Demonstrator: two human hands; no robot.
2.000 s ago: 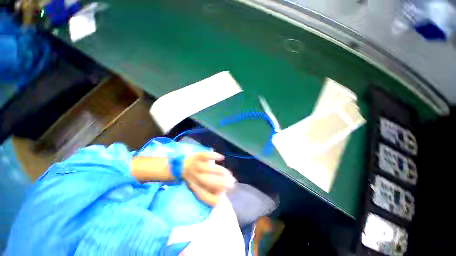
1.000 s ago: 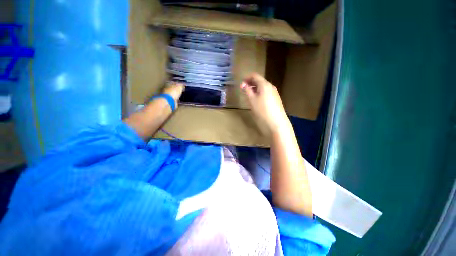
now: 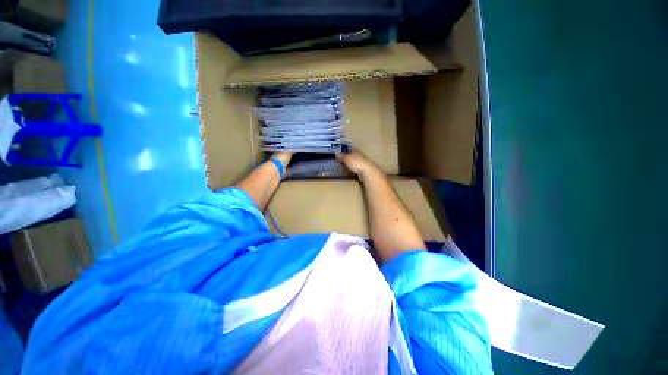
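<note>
An open brown cardboard carton (image 3: 410, 132) stands in front of me beside the bench. A row of shiny grey-edged bagged frames (image 3: 302, 117) fills its middle left part. My left hand (image 3: 281, 159), with a blue wrist band, is at the near left end of the row. My right hand (image 3: 351, 160) is at the near right end. Both hands reach down into the carton, and their fingertips are mostly hidden. I cannot tell if they grip the frames.
The green bench mat (image 3: 579, 146) lies at right, with a pale strip (image 3: 546, 326) over its edge. A black tray or box (image 3: 278, 15) is beyond the carton. On the blue floor at left are a blue metal stand (image 3: 58, 130) and a small carton (image 3: 53, 253).
The view has turned from the bench to the carton. My right hand has moved down and left to the row of packets; my left hand has shifted slightly right along its near end.
</note>
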